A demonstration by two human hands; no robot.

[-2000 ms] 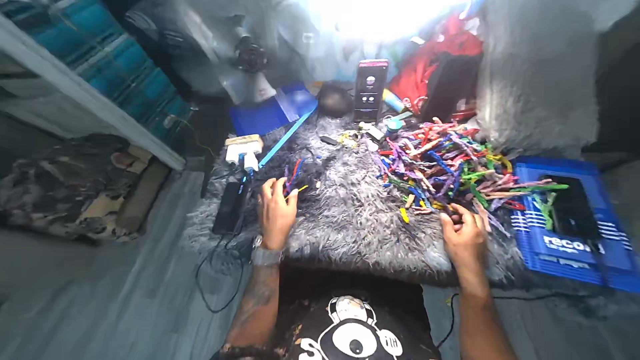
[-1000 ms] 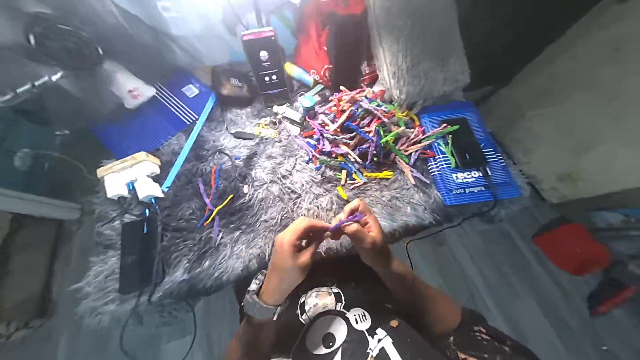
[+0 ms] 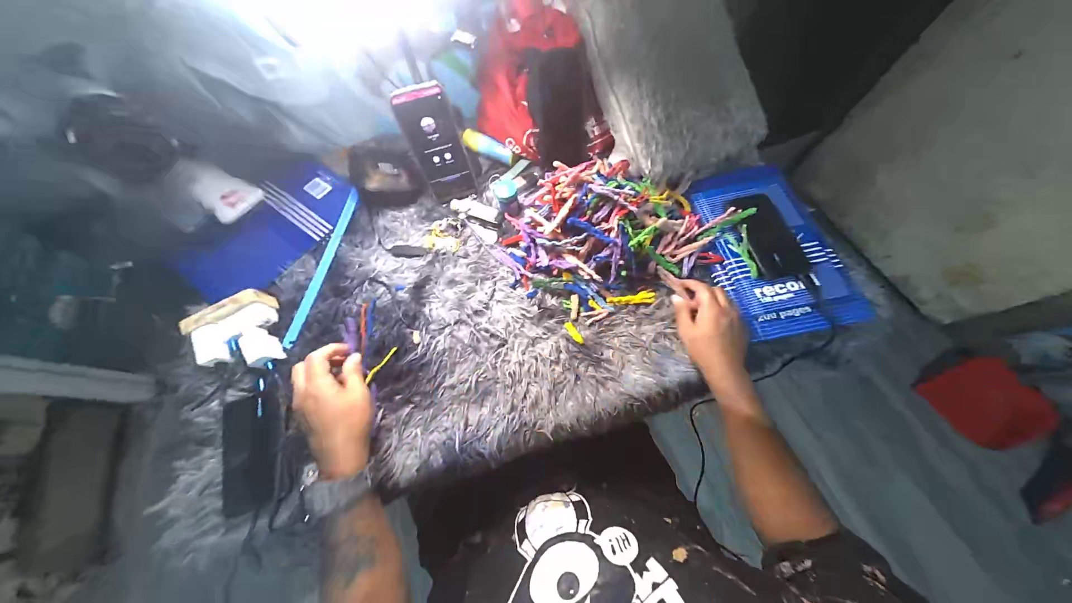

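On the left of a grey shaggy cover point(image 3: 502, 385), my left hand point(image 3: 335, 398) pinches a purple twisted strip point(image 3: 351, 333) between thumb and fingertips, beside a few red, blue and yellow strips point(image 3: 382, 365). My right hand point(image 3: 708, 327) is at the near right edge of a large heap of multicoloured twisted strips point(image 3: 611, 226). Its thumb and fingertips close on the end of a pinkish-brown strip point(image 3: 670, 280). Whether the strips are yarn or fuzzy wire cannot be told.
A phone point(image 3: 431, 142) stands upright behind. Blue notebooks point(image 3: 779, 318) with a black phone point(image 3: 766, 239) lie right; a blue folder point(image 3: 276, 218) lies back left. White plugs point(image 3: 239, 335) and a black power bank or box point(image 3: 249, 456) with cables sit left. A small teal-capped bottle point(image 3: 505, 193) is by the heap.
My hands, together on a purple strip in front of my chest one second ago, have moved apart: the left to the small group of strips, the right to the heap.
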